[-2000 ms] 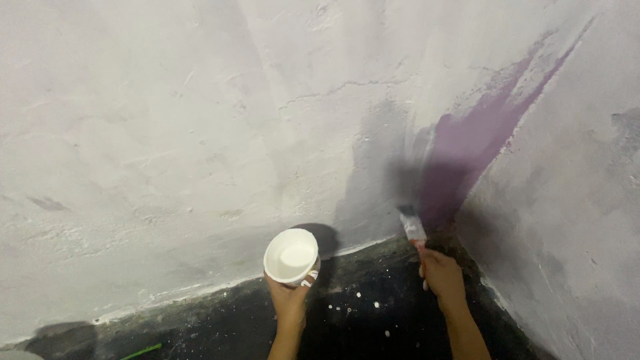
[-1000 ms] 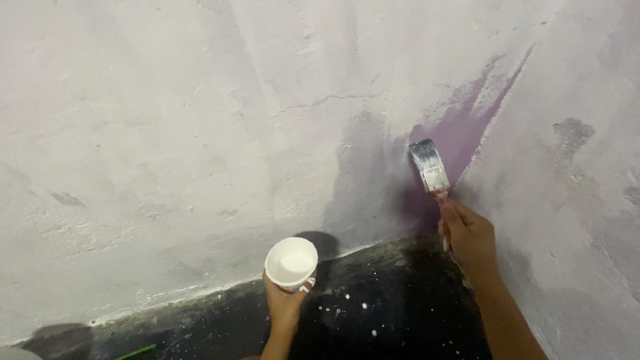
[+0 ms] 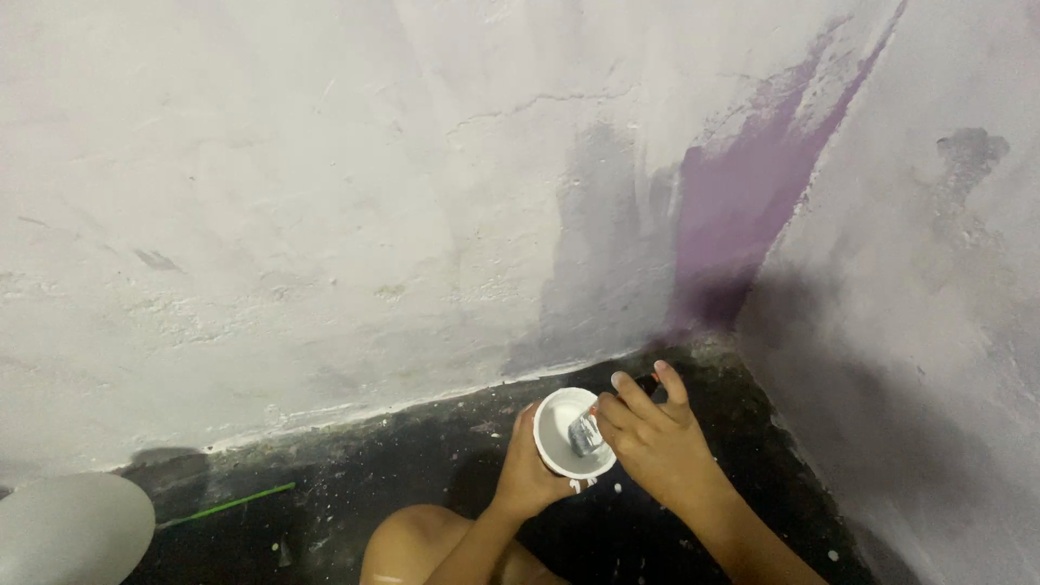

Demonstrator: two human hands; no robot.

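Note:
My left hand is wrapped around a white cup of white paint, with paint drips on its outside near the fingers. In my right hand is a flat paintbrush with a reddish handle, its bristles dipped inside the cup. Behind them, the wall is coated whitish, with a greyer stretch beside a bare purple patch at the corner.
The adjoining wall rises on the right, with a grey blotch. Below lies a dark floor spotted with paint. A rounded pale object and a thin green stick are at the lower left. My bent knee shows at the bottom.
My right hand has moved from the purple patch down and left to the cup, and the brush's bristles have gone from the wall into the cup.

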